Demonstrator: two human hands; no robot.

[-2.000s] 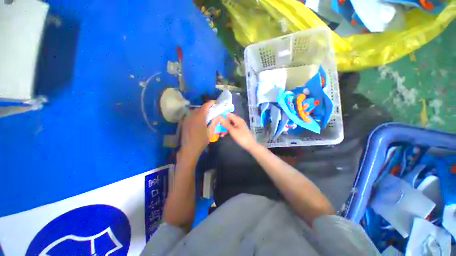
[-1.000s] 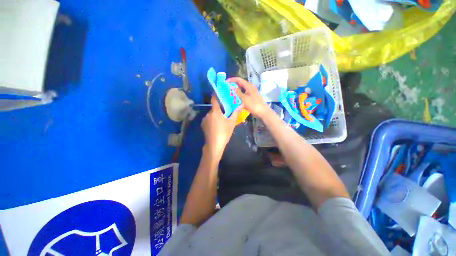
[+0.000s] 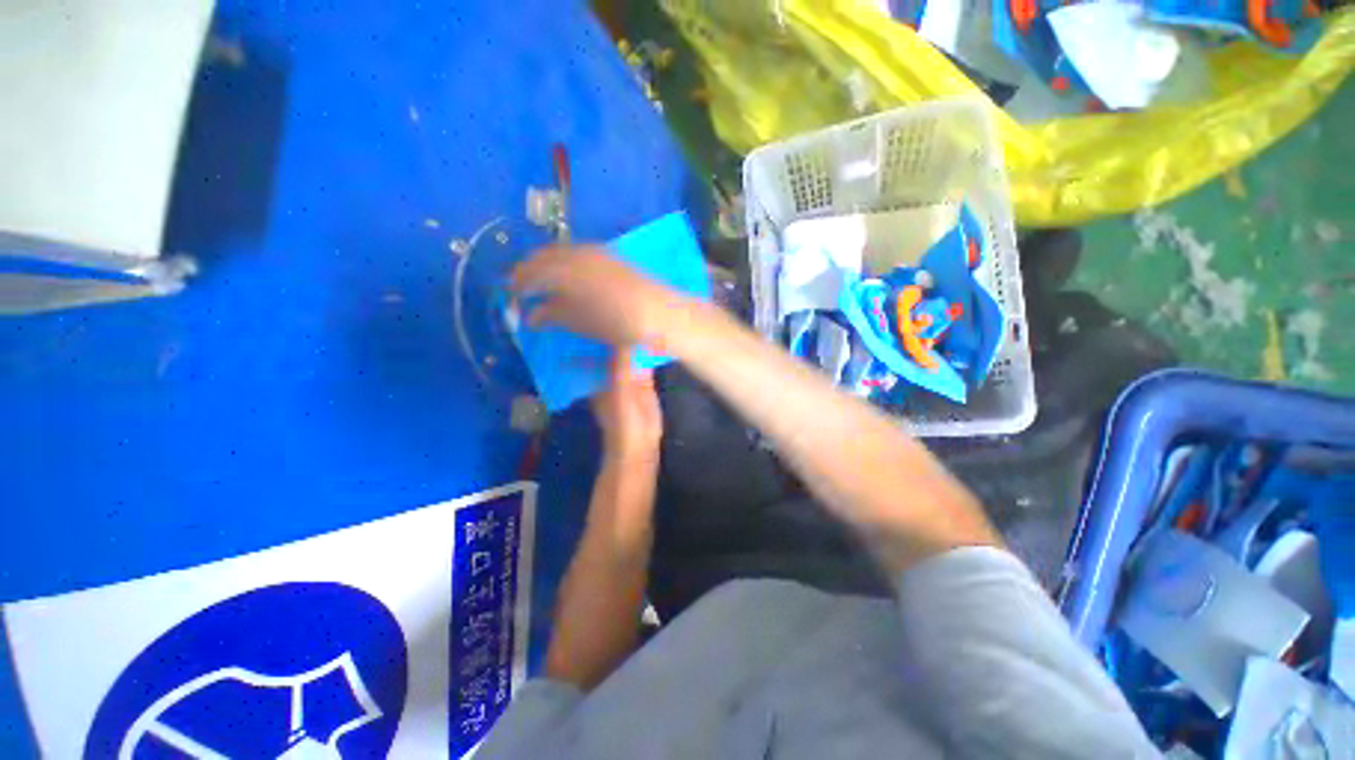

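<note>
A bright-blue fabric piece (image 3: 669, 256) is spread in front of the filling nozzle on the blue machine wall. It hides the nozzle and its tube. My right hand (image 3: 587, 297) reaches across the piece, with the fingertips at its left edge by the nozzle. My left hand (image 3: 630, 401) is below and holds the piece's lower part; its fingers are partly hidden by the fabric. The right hand is blurred, and its exact grip cannot be told.
A white perforated basket (image 3: 1022, 349) holds blue and orange pieces. A blue tub (image 3: 1107, 468) at lower right and a yellow sack (image 3: 1129, 178) at top right hold more pieces. The blue machine wall (image 3: 357, 386) bears a dust-mask sign (image 3: 431, 572).
The blue piece has moved left to the nozzle and lies spread out, covering it. My right hand has moved left across the piece. My left hand is now lower, beneath it.
</note>
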